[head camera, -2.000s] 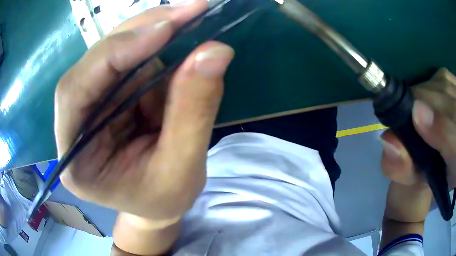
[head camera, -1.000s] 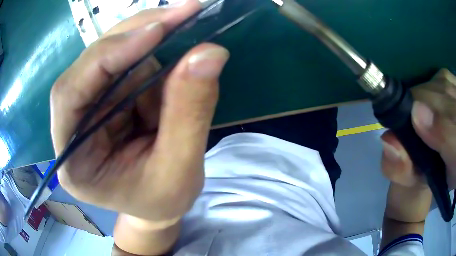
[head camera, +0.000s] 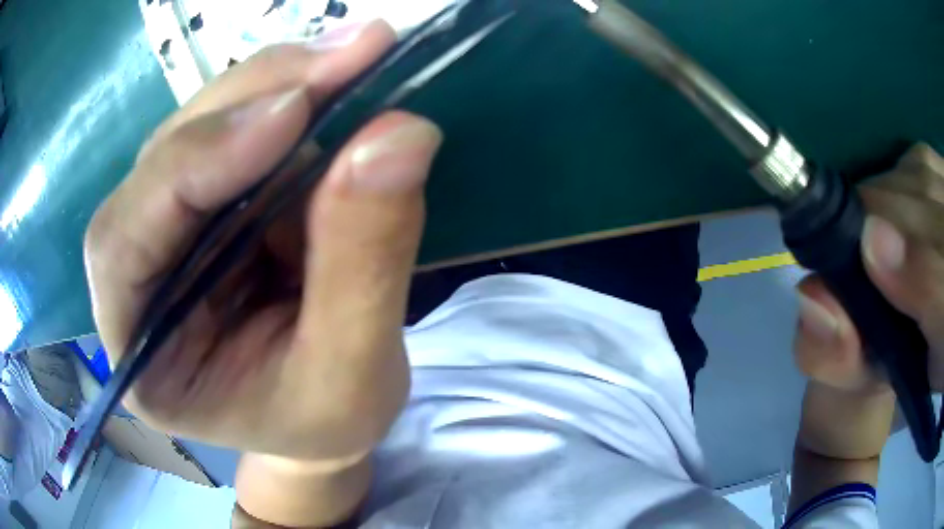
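Observation:
My left hand (head camera: 259, 269) holds long black tweezers (head camera: 217, 243) between thumb and fingers. Their two arms are apart and their tips run to the picture's top edge. My right hand (head camera: 880, 279) holds a soldering iron with a black grip, a knurled metal collar and a silver barrel (head camera: 694, 83). The barrel points up and left, and its tip is at the top edge. A white panel (head camera: 233, 31) with dark holes lies behind my left fingers, partly hidden and cut off by the top edge.
The bench has a shiny green mat (head camera: 580, 155) with a light brown edge (head camera: 559, 246) in front of my body. Grey floor with a yellow line (head camera: 745, 268) shows at the right. A cardboard box (head camera: 155, 446) and a blue item lie below the bench at the lower left.
My left hand and the tweezers have moved down and left, showing more of the panel. The tweezers' arms look slightly shifted. The iron has moved very slightly to the right.

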